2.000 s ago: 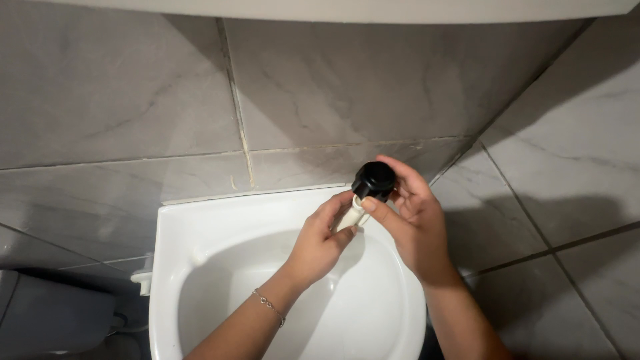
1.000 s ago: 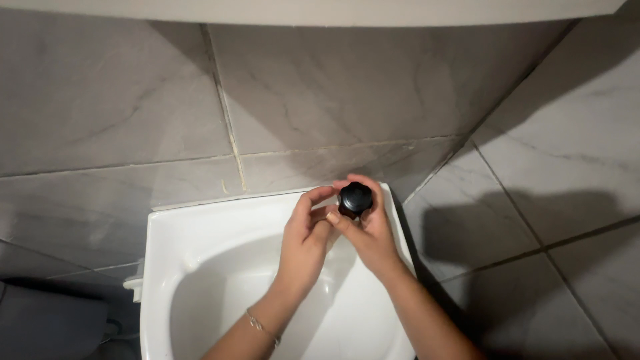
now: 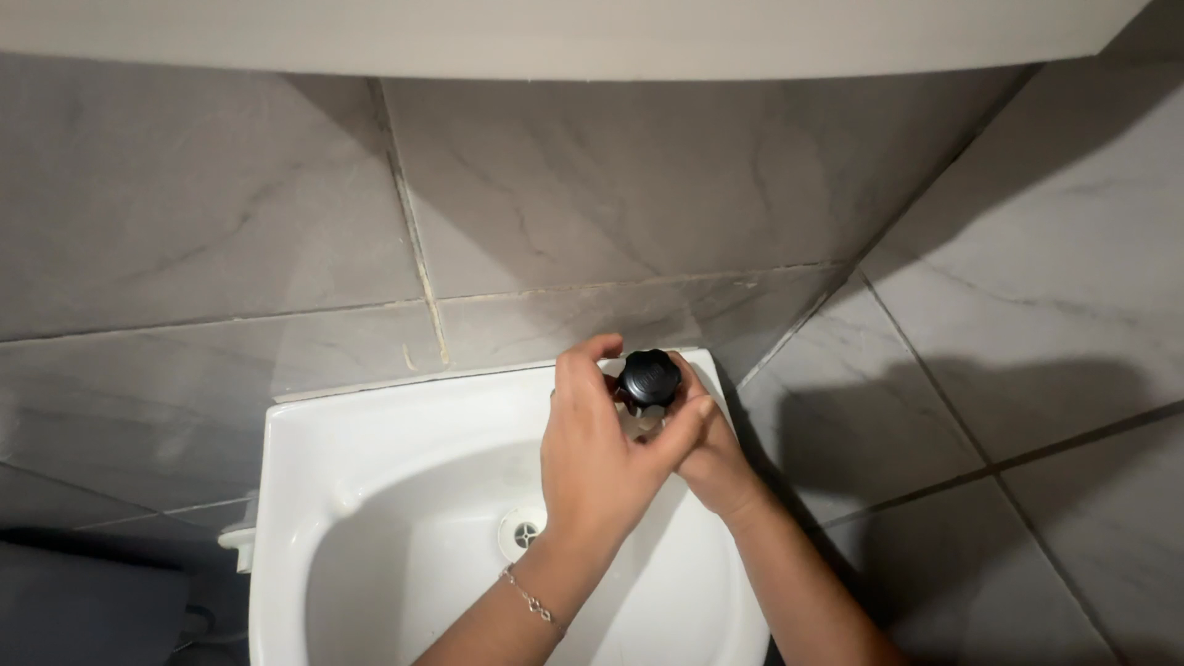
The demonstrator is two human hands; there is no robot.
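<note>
A black ribbed knob (image 3: 649, 378) tops a pale fitting, possibly a tap, at the back right corner of the white ceramic washbasin (image 3: 407, 407). My left hand (image 3: 597, 453), with a thin bracelet at its wrist, curls around the left and near side of the fitting, its thumb reaching across to the right. My right hand (image 3: 708, 444) is around the right side, fingers behind the knob and partly hidden by the left thumb. The pale part below the knob shows only between my hands. The drain (image 3: 524, 535) lies in the bowl, left of my left wrist.
Grey marbled wall tiles (image 3: 610, 194) rise behind the basin. A pale overhanging edge (image 3: 573, 37) crosses the top of the view. At the basin's left side is a small white fixture (image 3: 239, 539), with a dark box-like object (image 3: 83, 601) at the lower left.
The left hand has shifted forward around the fitting, and its thumb now crosses over the right hand. Two seconds ago the black knob was seen tilted, with a white part below it.
</note>
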